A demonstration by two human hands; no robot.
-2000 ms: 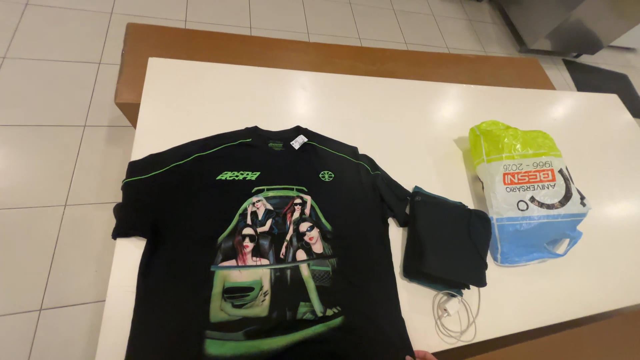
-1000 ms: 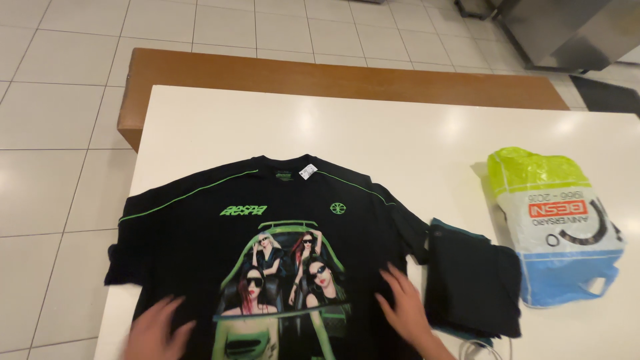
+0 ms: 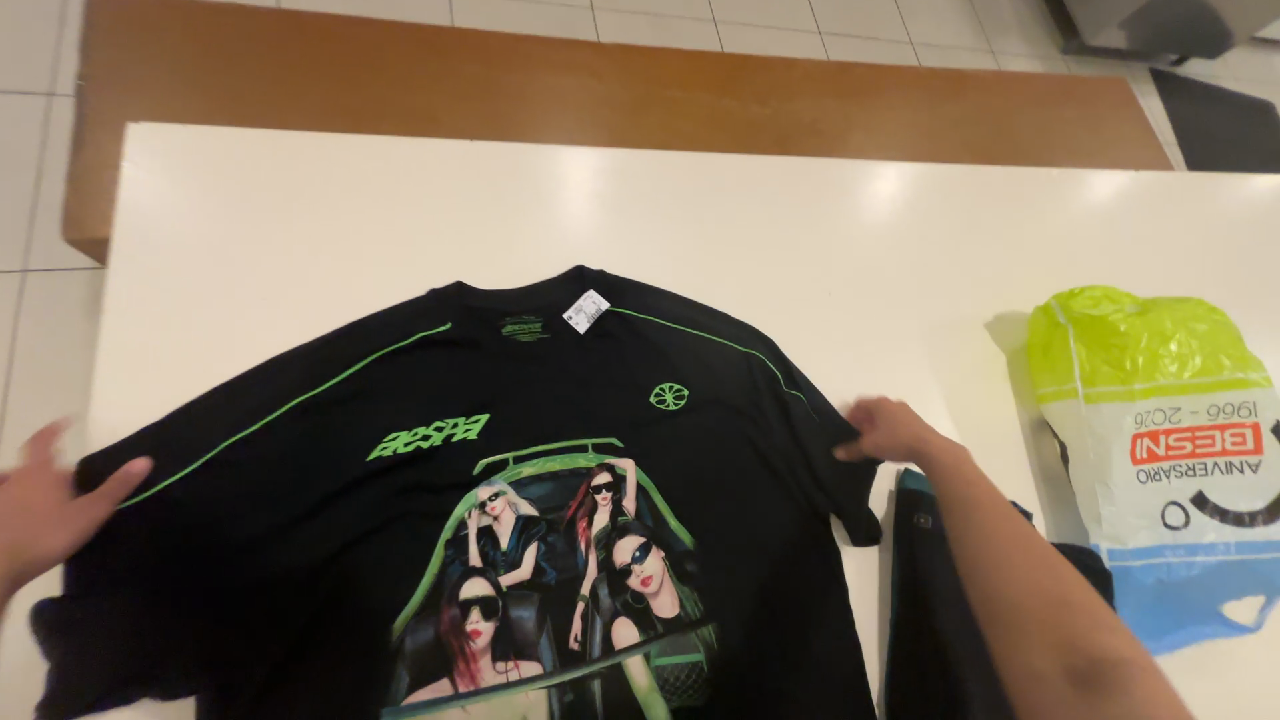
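A black T-shirt with green piping and a printed picture lies spread face up, its collar toward the far side. A white paper tag lies at the collar. My left hand is blurred at the left sleeve's upper edge, thumb and fingers apart. At the right sleeve, my right hand pinches the black fabric near the shoulder's outer edge. A folded dark garment lies right of the shirt, partly hidden by my right forearm.
The white table holds everything. At the right stands or lies a green, white and blue plastic bag bearing writing. Beyond the table's far edge runs a brown bench, with a tiled floor behind it.
Both hands have come up from the lower part of the shirt to its sleeves. My right hand has taken hold of the right sleeve's fabric. The view has moved closer.
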